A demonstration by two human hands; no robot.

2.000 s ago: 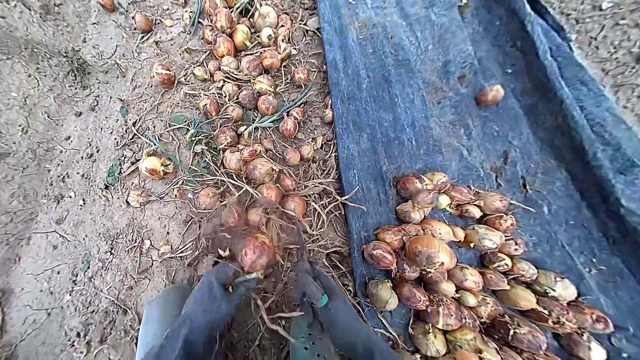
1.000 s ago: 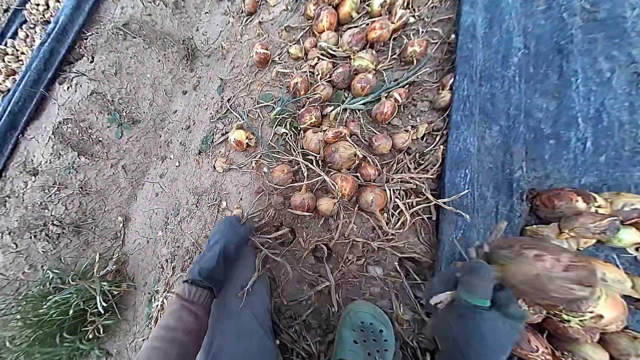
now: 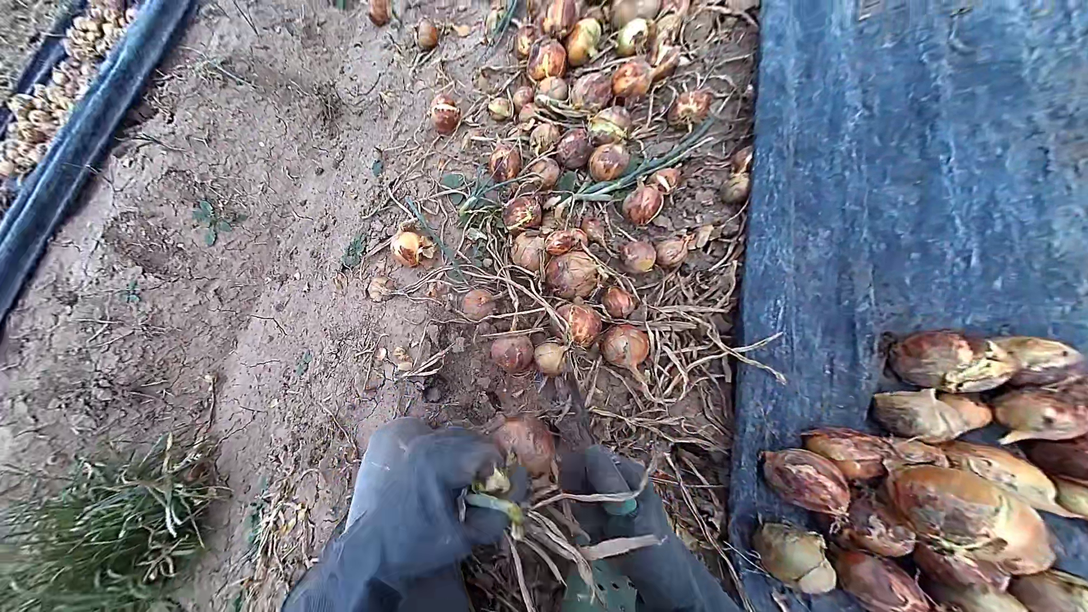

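My left hand (image 3: pixel 433 493), in a dark glove, is closed around an onion (image 3: pixel 524 444) near its stem end, low in the middle of the head view. Dry stalks and a green stem (image 3: pixel 501 506) hang from it. Close at its right, my gloved right hand (image 3: pixel 608 484) is shut on a tool with a green part at the handle; a dark, blurred blade seems to point up beside the onion. Ahead lie many loose onions (image 3: pixel 578 274) on the soil among dry stalks. Other onions (image 3: pixel 960 510) are heaped on the blue fabric sheet (image 3: pixel 850 255) at the right.
Dry, cracked soil (image 3: pixel 255 255) spans the left side. A grass tuft (image 3: pixel 110 518) grows at the lower left. Another blue sheet (image 3: pixel 76 153) with small pale bulbs (image 3: pixel 42 110) lies at the upper left. A green clog (image 3: pixel 599 586) shows between my arms.
My right hand has moved from the heap on the sheet back beside my left hand. An onion is now in my left hand, which lay low near the soil a second ago.
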